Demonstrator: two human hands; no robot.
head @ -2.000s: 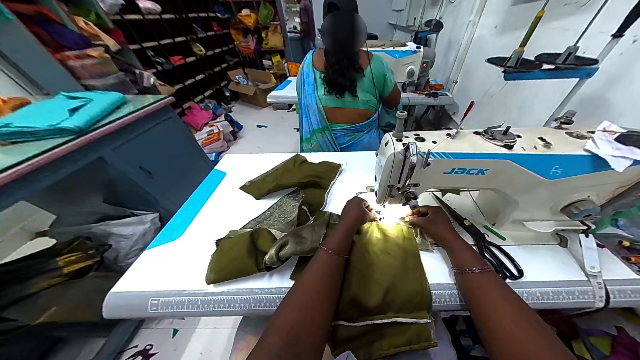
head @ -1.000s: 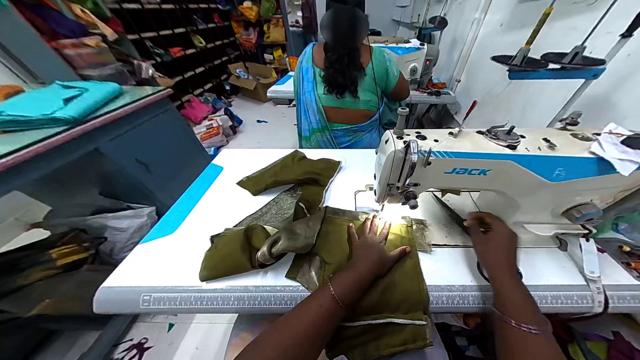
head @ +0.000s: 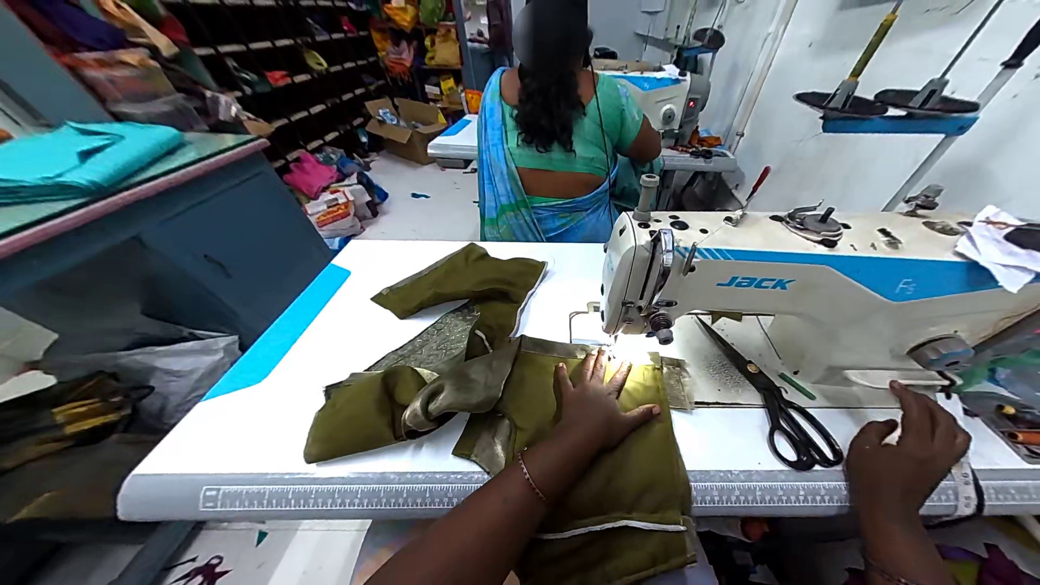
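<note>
Olive green fabric (head: 601, 463) with a pale strip near its lower end lies under the head of a white Jack sewing machine (head: 845, 284) and hangs over the table's front edge. My left hand (head: 597, 406) rests flat on it, fingers spread, just below the lit needle area. More olive fabric (head: 455, 284) with a shiny patterned part lies bunched to the left. My right hand (head: 906, 447) is at the right, its fingertips by the machine's white lever (head: 902, 379), fingers apart and holding nothing. Black-handled scissors (head: 776, 398) lie between the hands on the machine bed and table.
A white table with a ruler edge (head: 341, 497) carries the machine. A green chalk-like stick (head: 797, 386) lies behind the scissors. A measuring tape (head: 964, 487) hangs at the right. Ahead, a person (head: 561, 122) sits at another machine. Folded turquoise cloth (head: 81, 158) lies on a side counter.
My left hand, by the needle beside the right one at first, now lies flat on the fabric. My right hand has moved right, past the scissors, which it was at one second ago.
</note>
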